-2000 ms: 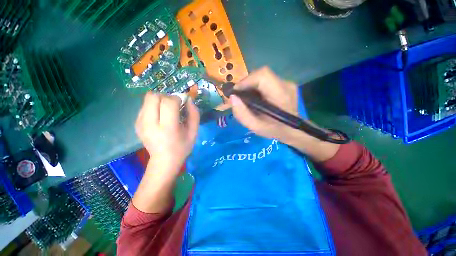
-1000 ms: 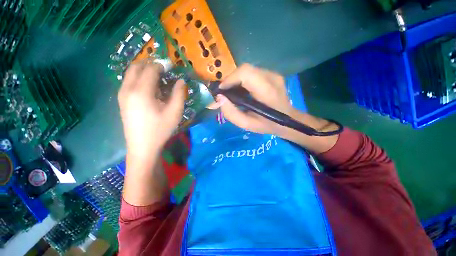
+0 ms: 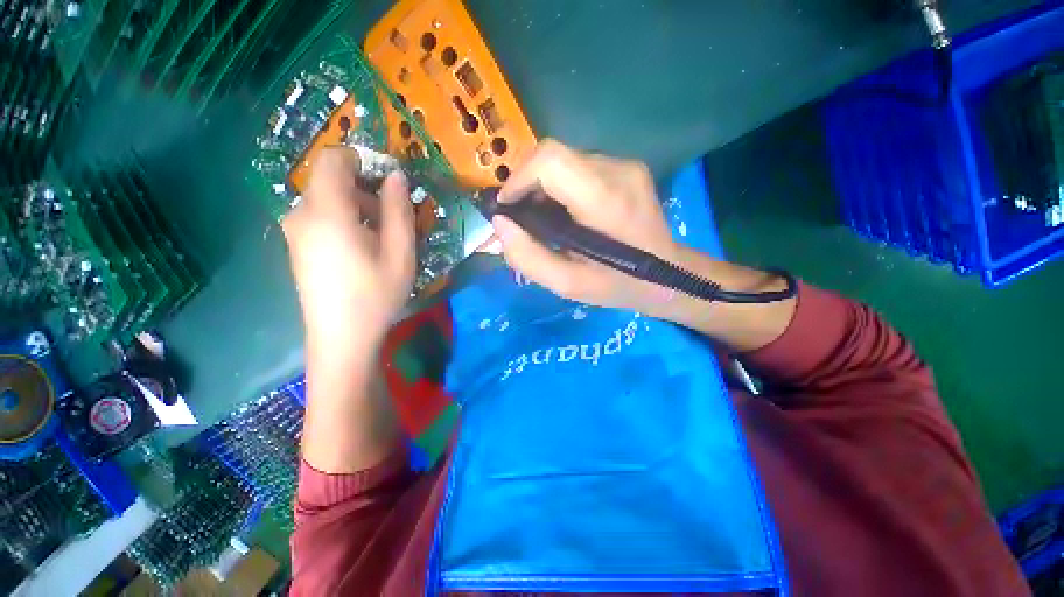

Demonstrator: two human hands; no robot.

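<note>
A green circuit board crowded with parts lies component side up, partly over the flat orange fixture. Orange shows through the board's long opening. My left hand is over the board's near part, fingers bent downward with thumb and fingers apart; a small white piece shows at its fingertips, and I cannot tell whether it is held. My right hand holds the black soldering iron like a pen. The iron's tip points left at the board's near right edge and is hard to make out.
Stacked green boards stand at the left. A blue crate with boards is at the right. A round brown-centred spool and a white paper slip are at the lower left. More boards lie below the bench edge.
My left hand has moved up and left from the board's near edge onto the board. The right hand still holds the iron. The whole view has shifted a little.
</note>
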